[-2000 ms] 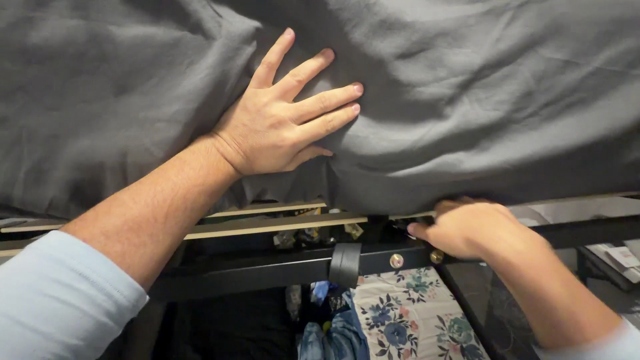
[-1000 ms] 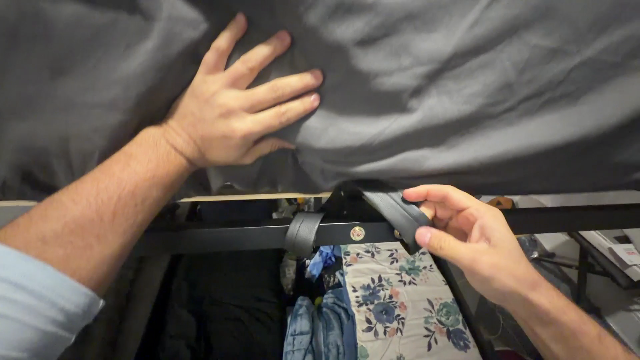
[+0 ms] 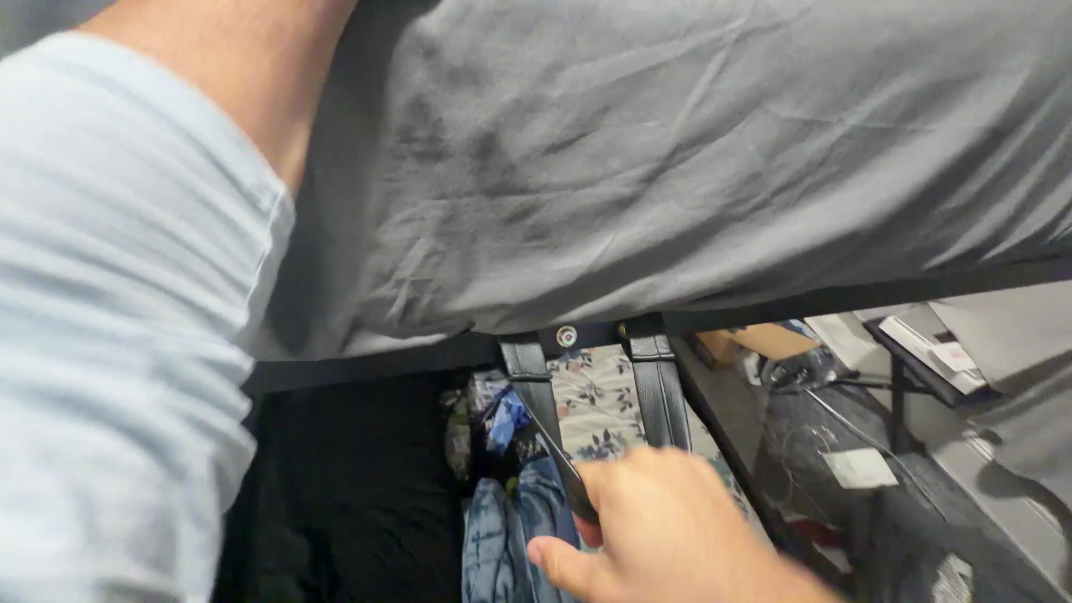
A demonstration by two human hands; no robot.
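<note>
My right hand [image 3: 662, 528] is closed around a black leather-like strap [image 3: 657, 385] at lower centre; the strap's two lengths hang down from the dark bed frame rail [image 3: 368, 362]. A round metal bolt [image 3: 567, 336] shows on the rail between them. Grey fabric [image 3: 603, 184] covers the mattress above the rail. Only my left forearm and its light blue sleeve show at the left, in front of the grey fabric; the left hand is out of the frame. Behind the strap lies a floral-patterned fabric item [image 3: 590, 402].
Below the rail are folded blue clothing [image 3: 494, 536], a bright blue crumpled item [image 3: 507, 419] and black fabric [image 3: 343, 494]. To the right are cables [image 3: 846, 419], a white box-like item [image 3: 938, 352] on a dark stand, and a brown cardboard piece [image 3: 775, 339].
My right hand has drawn the strap downward from the rail. My left hand, earlier spread on the grey fabric, has left the view. The view has shifted.
</note>
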